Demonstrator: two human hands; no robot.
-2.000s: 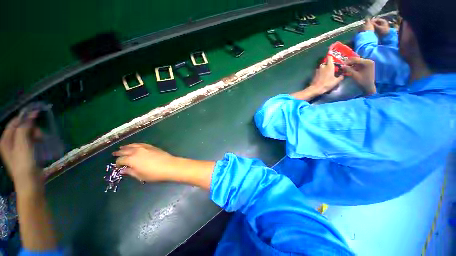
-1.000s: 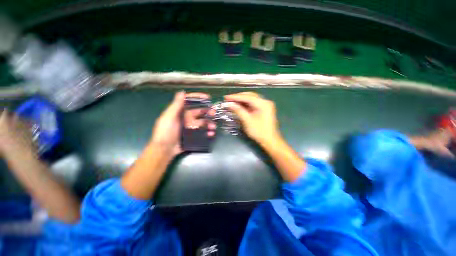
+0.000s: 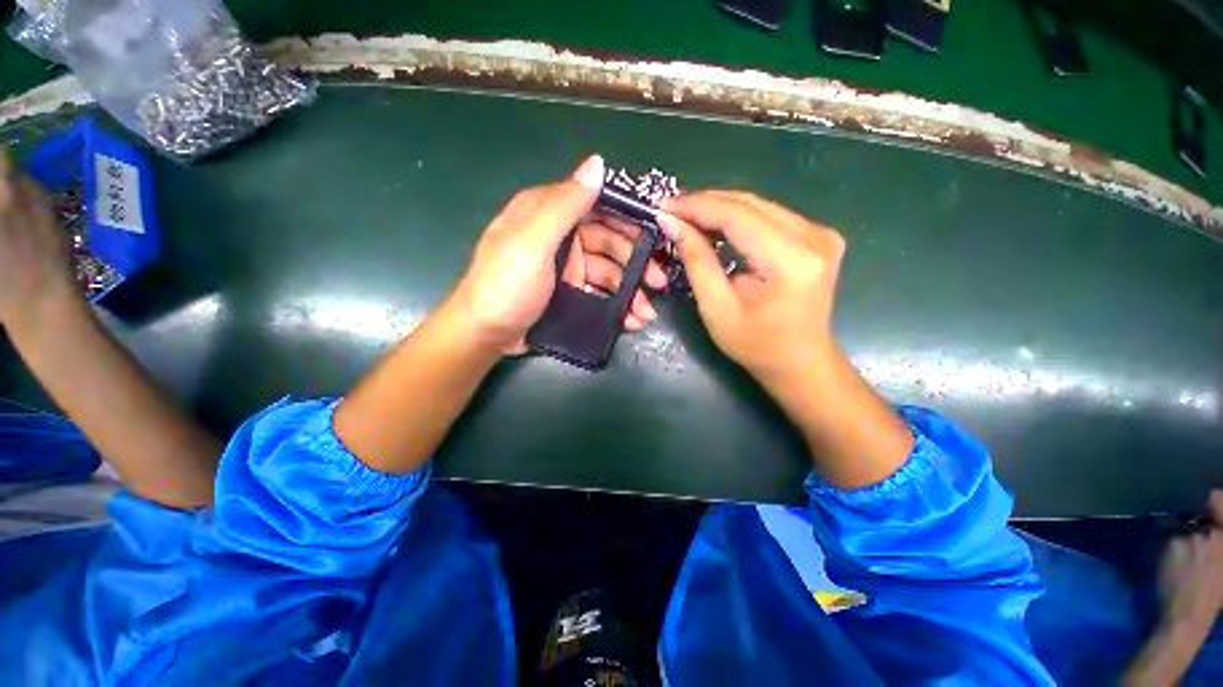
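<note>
A black phone housing (image 3: pixel 579 322) with a window opening is held tilted above the bench, its window end pointing away from me. My left hand (image 3: pixel 516 269) grips it from the left, with fingers behind it showing through the window. My right hand (image 3: pixel 758 275) has thumb and forefinger pinched at the top right corner of the housing; whether a metal insert is between them is hidden. A loose pile of silvery metal inserts (image 3: pixel 657 184) lies on the bench just behind the housing, partly covered by my right hand.
A clear poly bag of inserts (image 3: pixel 201 108) lies at the back left by the chipped edge rail (image 3: pixel 751 97). A blue parts bin (image 3: pixel 124 201) is at left beside a neighbour's arm (image 3: pixel 101 383). Dark housings (image 3: pixel 849 27) lie on the green surface beyond the rail. Another person's hand shows at lower right.
The view has swung from the right to straight ahead and down. My left hand, earlier at a clear bag, now holds a housing. My right hand has moved from the pile to the housing's top corner.
</note>
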